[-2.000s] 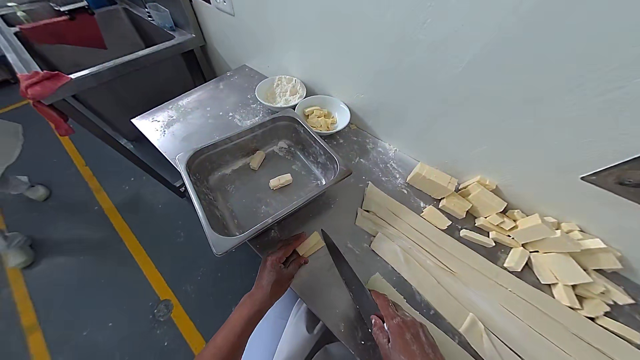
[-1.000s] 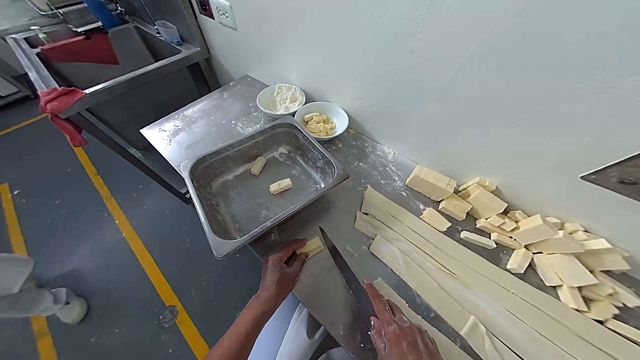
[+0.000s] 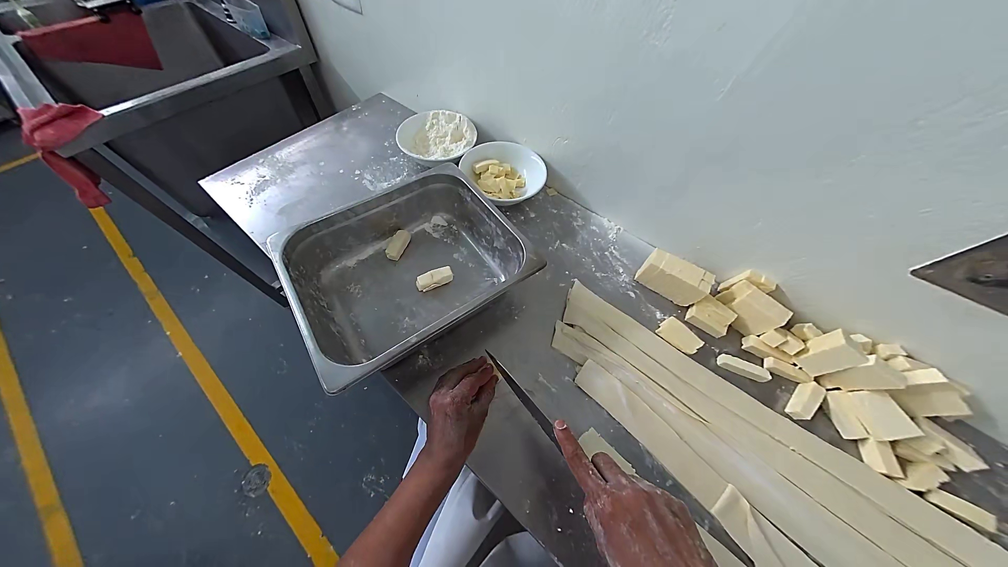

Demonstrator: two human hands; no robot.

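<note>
My right hand [image 3: 638, 504] is closed around the handle of a long-bladed knife [image 3: 526, 403], its index finger laid along the top of the blade. The knife's tip reaches my left hand [image 3: 463, 405], whose fingers are bent around a pale piece that they mostly hide. Beside the knife lie long strips of dough [image 3: 709, 417], with a short dough piece [image 3: 605, 449] near my right index finger. Blocks and sticks of cheese [image 3: 835, 354] are heaped along the wall. Two small dough-wrapped pieces [image 3: 435, 279] rest in the steel pan [image 3: 339, 374].
Behind the pan stand a white bowl of flour [image 3: 443, 135] and a white bowl of yellowish pieces [image 3: 502, 173]. The steel table [image 3: 315, 161] meets the wall on the right. A steel sink [image 3: 197, 87] with a red cloth [image 3: 59, 130] is at the upper left.
The pale piece that stuck out past my left fingers is now mostly covered by them. A person's leg and shoe, seen at the left edge before, are out of view.
</note>
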